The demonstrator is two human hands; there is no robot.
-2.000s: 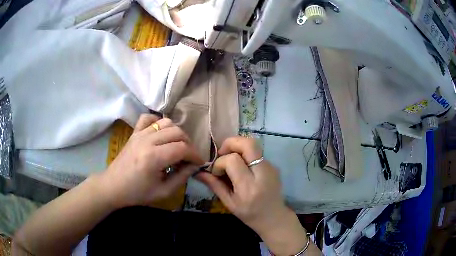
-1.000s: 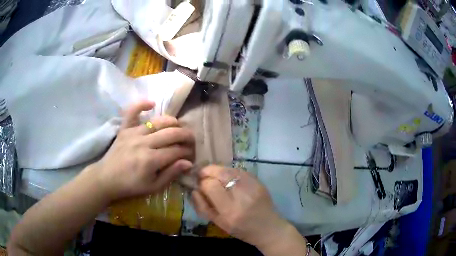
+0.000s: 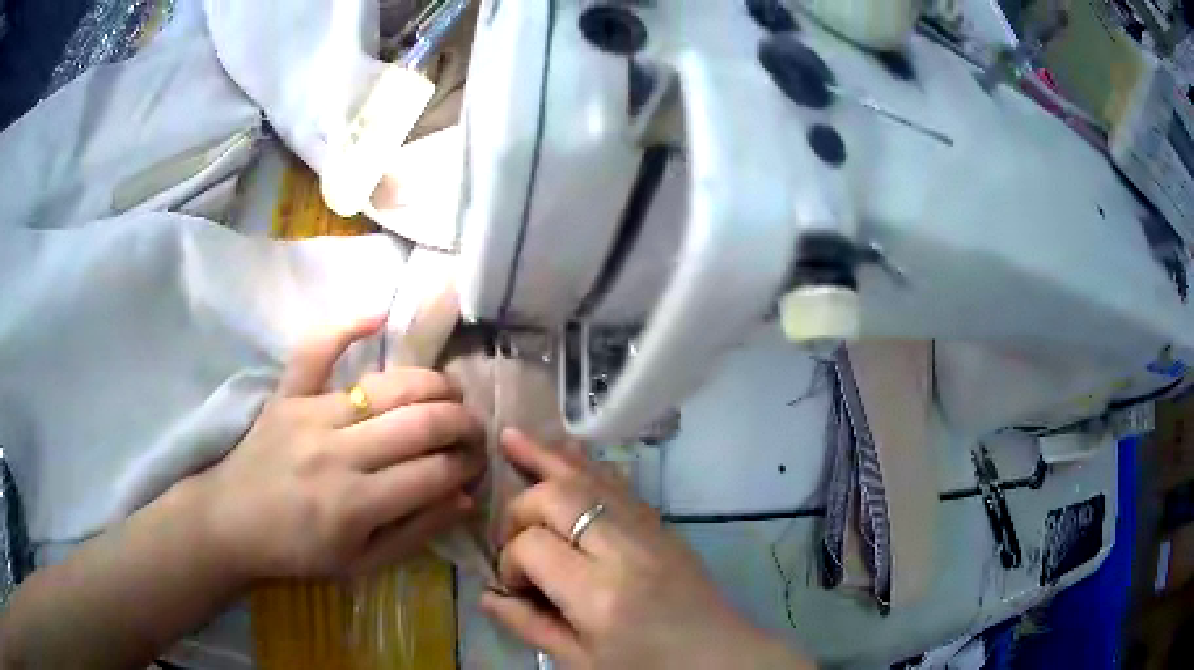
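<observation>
A beige strip [image 3: 530, 395] runs from under the sewing machine head [image 3: 589, 170] toward me. The pale grey garment panel [image 3: 144, 340] spreads to the left. My left hand [image 3: 360, 471] lies on the edge of the panel and the strip, fingers bent and pressing on the cloth. My right hand [image 3: 589, 556] is on the strip's right side, its index finger on the cloth and its other fingers curled at the strip's near end. The fingertips partly hide the cloth edge. The machine head hides the needle.
Stacked strips [image 3: 897, 471] with dark frayed edges lie right of the machine head. A small dark tool [image 3: 998, 508] lies further right. Yellow tape [image 3: 354, 615] shows on the table under my left hand. A white tag [image 3: 393, 121] hangs left of the head. A control panel stands upper right.
My hands have gone from pinching the strip's near end to lying flatter along it, closer to the machine head. The view has moved in, so the head looks larger and lower.
</observation>
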